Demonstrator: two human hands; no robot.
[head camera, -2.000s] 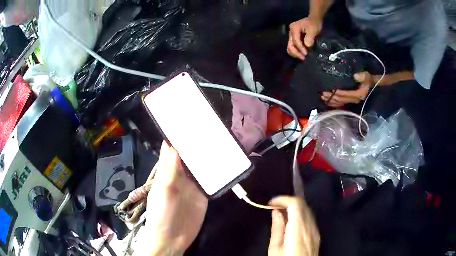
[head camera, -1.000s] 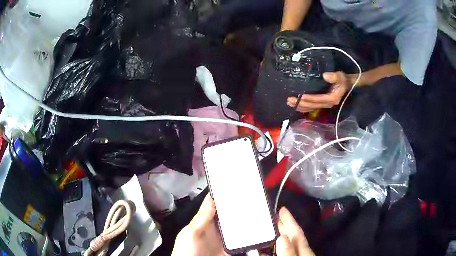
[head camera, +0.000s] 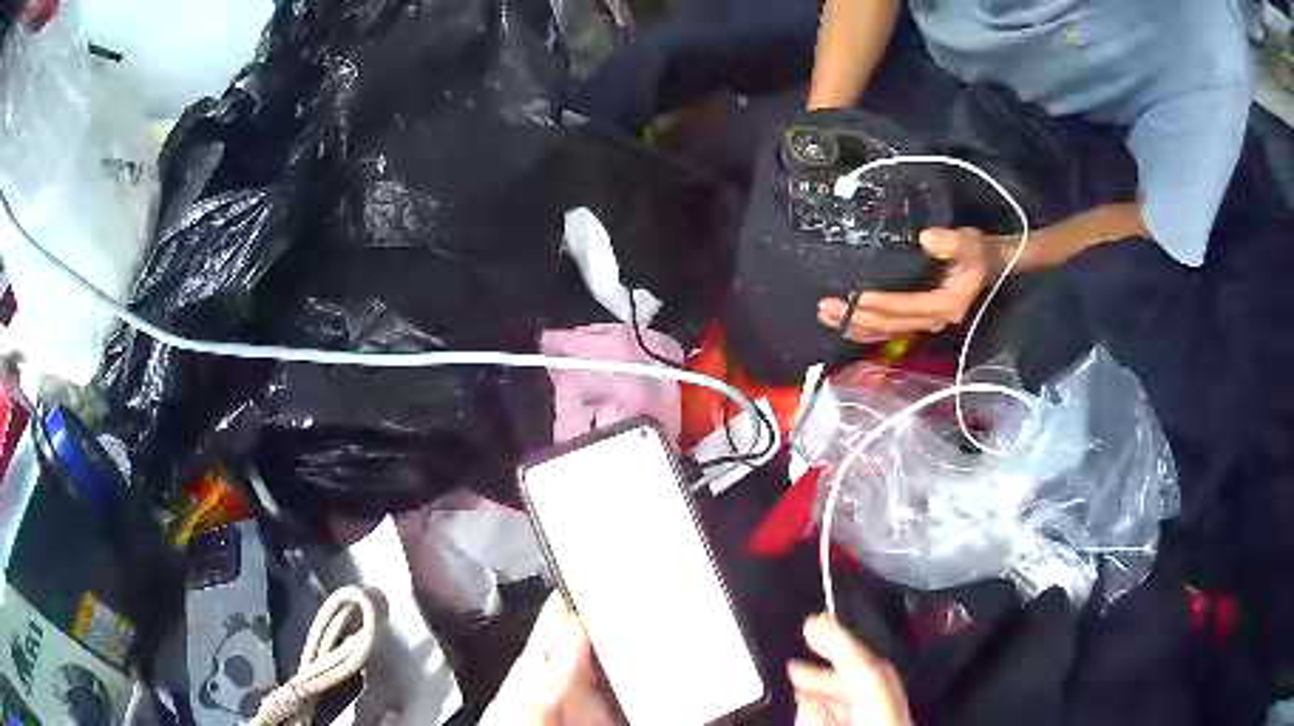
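A smartphone (head camera: 646, 574) with a blank bright white screen and black edge is tilted at the lower middle. My left hand (head camera: 551, 678) holds its lower left side and is partly cut off by the bottom edge. My right hand (head camera: 847, 681) is right of the phone, apart from it, with thumb and fingers at the white cable (head camera: 829, 539). The cable rises from these fingers and curves right over a clear bag. The phone's bottom end is at the picture's edge, so I cannot tell if a plug is in it.
Another person's hands hold a black rounded device (head camera: 816, 255) with a white cord. A clear plastic bag (head camera: 993, 489) lies at right, black plastic bags (head camera: 383, 213) at upper left. A panda phone case (head camera: 227, 638), a beige cord (head camera: 334, 645) and the machine (head camera: 50, 660) are at lower left.
The phone has moved down and left since one second ago and tilts more. My right hand has come away from the phone's side. Earlier, a plug showed at the phone's bottom.
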